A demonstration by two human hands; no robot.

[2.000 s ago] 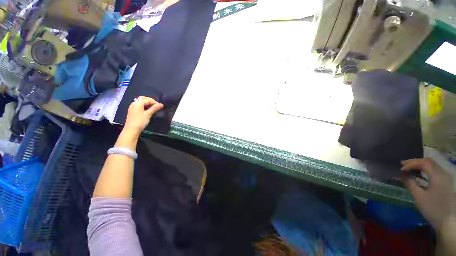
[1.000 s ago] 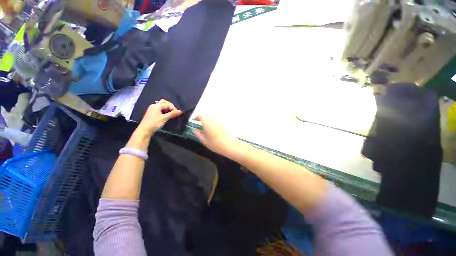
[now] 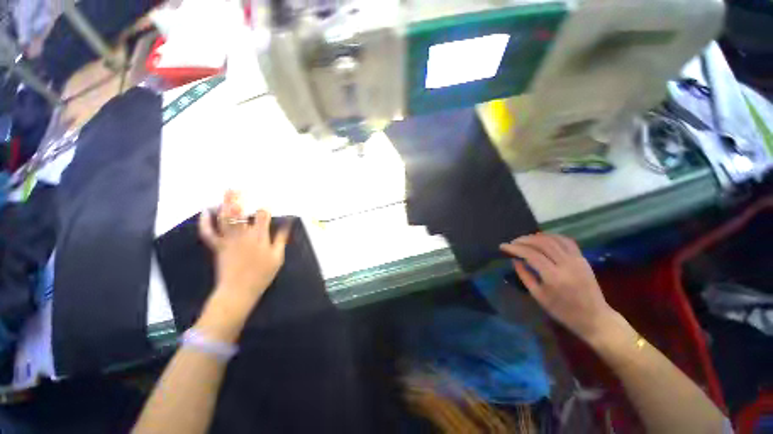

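My left hand (image 3: 243,254) lies on a black garment panel (image 3: 292,339), which rests on the table's front part and hangs over its edge. The fingers are spread and slightly bent on the cloth. My right hand (image 3: 551,273) is at the lower end of the small black cut pieces (image 3: 466,182), fingertips at their edge; whether it pinches them cannot be told. These pieces lie right of the needle area and reach over the table edge. Long black cut pieces (image 3: 108,229) lie at the left. The sewing machine head (image 3: 339,72) stands behind, its needle area blurred.
A green-and-blue tool (image 3: 586,167) lies right of the machine base. A pale coiled cable (image 3: 665,144) is at the far right. A red basket (image 3: 688,314) stands lower right. Crumpled blue plastic (image 3: 483,356) is below the green table edge (image 3: 394,278).
The view has turned right. My left hand has left the long pieces and is now on a panel lying on the table. My right hand has moved from beside it to the small pieces.
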